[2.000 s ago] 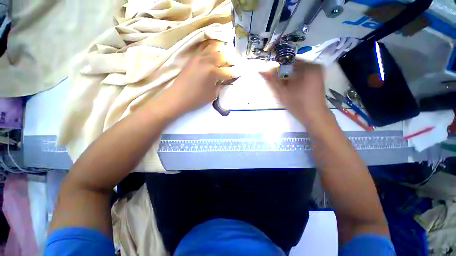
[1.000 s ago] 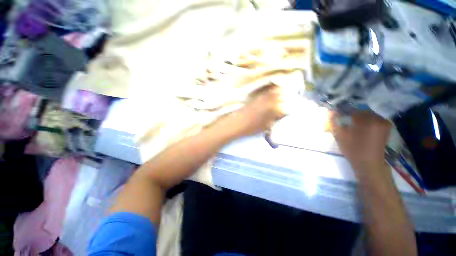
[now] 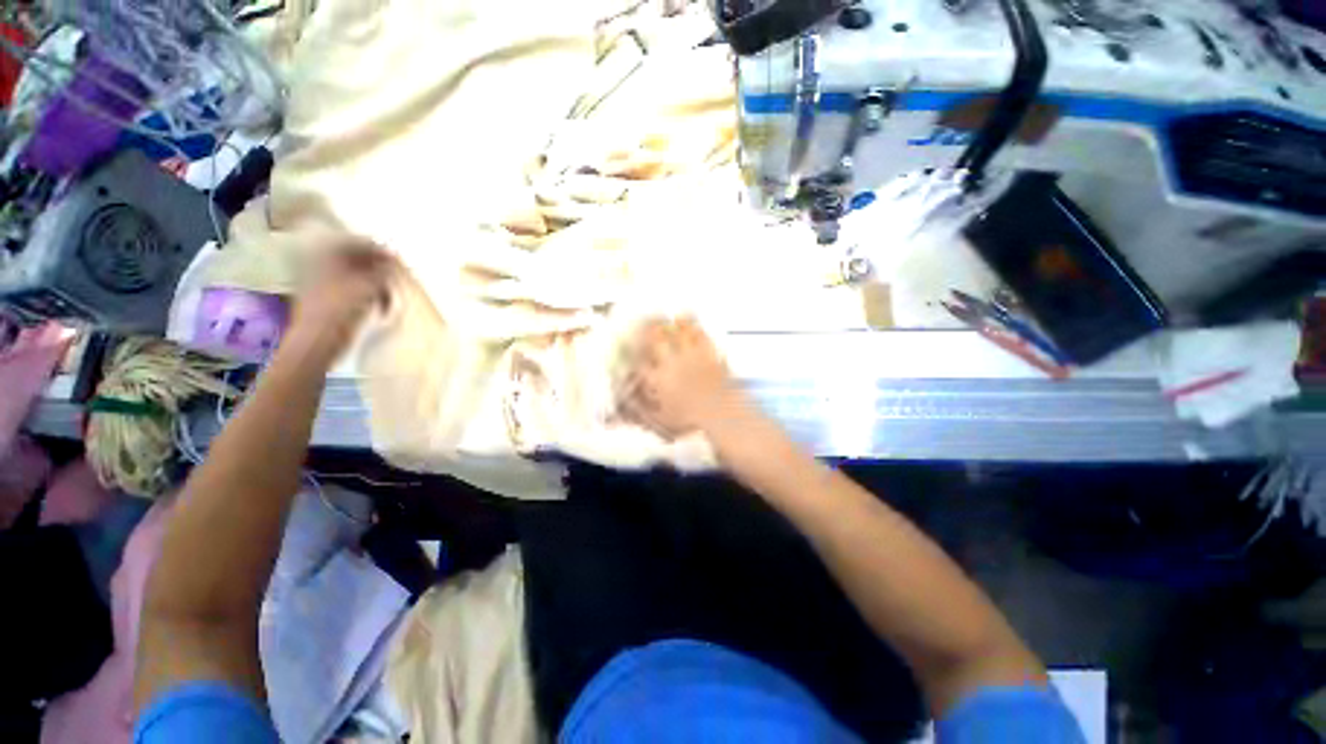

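A large cream garment piece (image 3: 480,276) lies in soft folds on the white machine table, left of the sewing machine, its lower edge hanging over the table's front. My left hand (image 3: 345,279) is blurred at the cloth's left side, with cloth at the fingers. My right hand (image 3: 672,375) is closed on bunched cloth near the table's front edge. The presser foot and needle area (image 3: 825,218) has neither hand at it. Glare from the lamp washes out part of the cloth.
The white sewing machine (image 3: 1105,109) stands at upper right. A black phone (image 3: 1069,269), snips (image 3: 1011,332) and a white scrap with a red stick (image 3: 1229,371) lie at right. A grey fan-like box (image 3: 117,233) and a bundle of cream strips (image 3: 146,414) are at left.
Both hands have left the needle area and moved left. The right hand now holds cloth near the front edge; the left is at the cloth's left side. The cloth has shifted away from the needle. The view has turned.
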